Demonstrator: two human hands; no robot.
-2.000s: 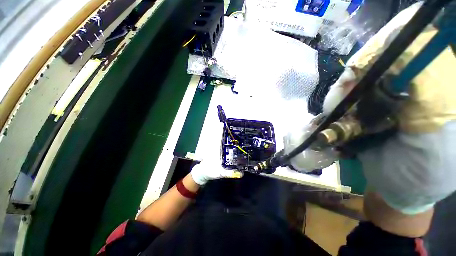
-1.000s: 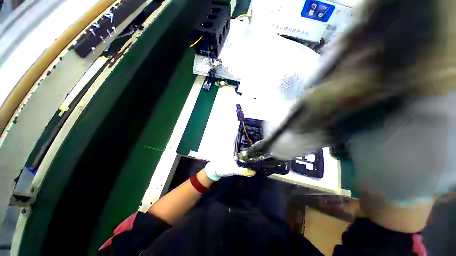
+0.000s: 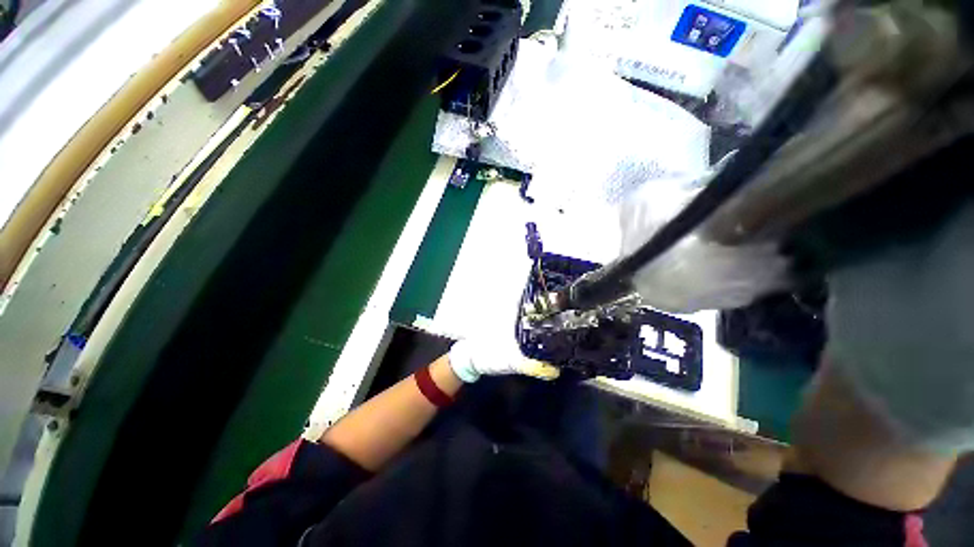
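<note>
My left hand [image 3: 497,356], in a white glove, grips the near left corner of the black housing [image 3: 603,350] on the white board. A narrow dark part [image 3: 533,239] sticks up from the housing's far left side, with a thin wire. My right hand [image 3: 705,262], gloved and partly blurred, is closed around the large screwdriver [image 3: 790,182]. Its metal nozzle reaches down into the left part of the housing and hides part of the inside. A flat black cover plate [image 3: 668,350] with pale cutouts lies right of the housing.
Left runs the dark green conveyor [image 3: 267,310]. A black multi-hole unit [image 3: 490,53] stands at the board's far left. A whitish textured sheet [image 3: 598,128] and a white box with a blue label [image 3: 668,37] lie beyond. A dark pile [image 3: 774,329] is right; a cardboard box [image 3: 694,500] is below.
The nozzle has moved from the housing's near edge to its left part. The cover plate, hidden at first, now shows. The whole scene has shifted right in the view.
</note>
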